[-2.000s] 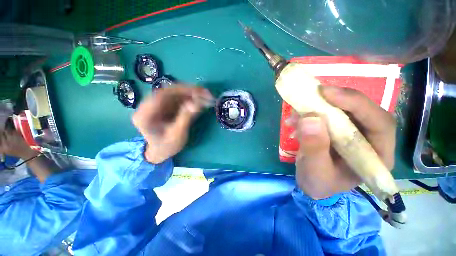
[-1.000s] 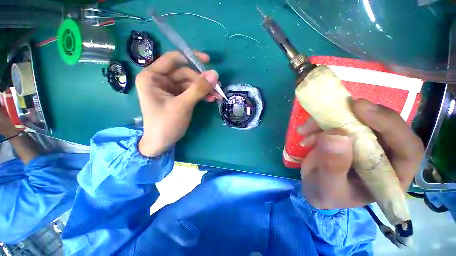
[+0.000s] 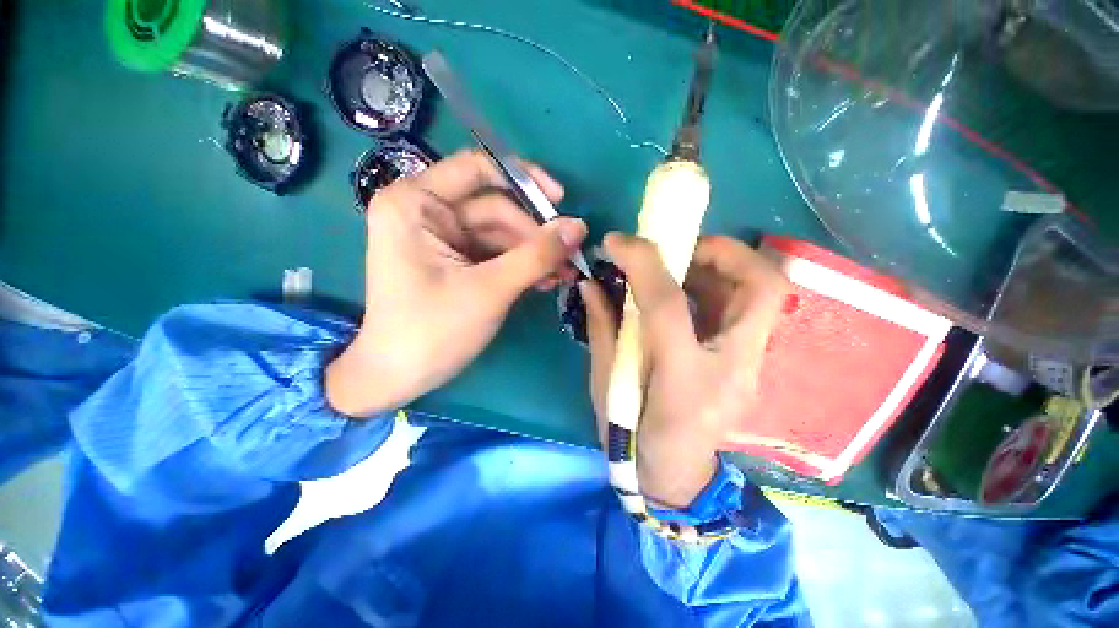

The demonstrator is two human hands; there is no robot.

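Observation:
My left hand holds slim silver tweezers, their narrow points down at a round black housing. My right hand holds the cream soldering iron between fingers and palm, its dark metal tip pointing up and away from the housing. The right fingers touch the right side of the housing and hide much of it. The white pad under it cannot be made out.
Three other black housings, one of them at the upper left, lie near the green-flanged solder spool. Solder wire curls across the mat. A red cloth, metal tray and clear plastic hood are at right.
My left hand brought the tweezers to the housing. My right hand moved left from over the red cloth to the housing, turning the iron more upright. The view shifted, showing more of the right side.

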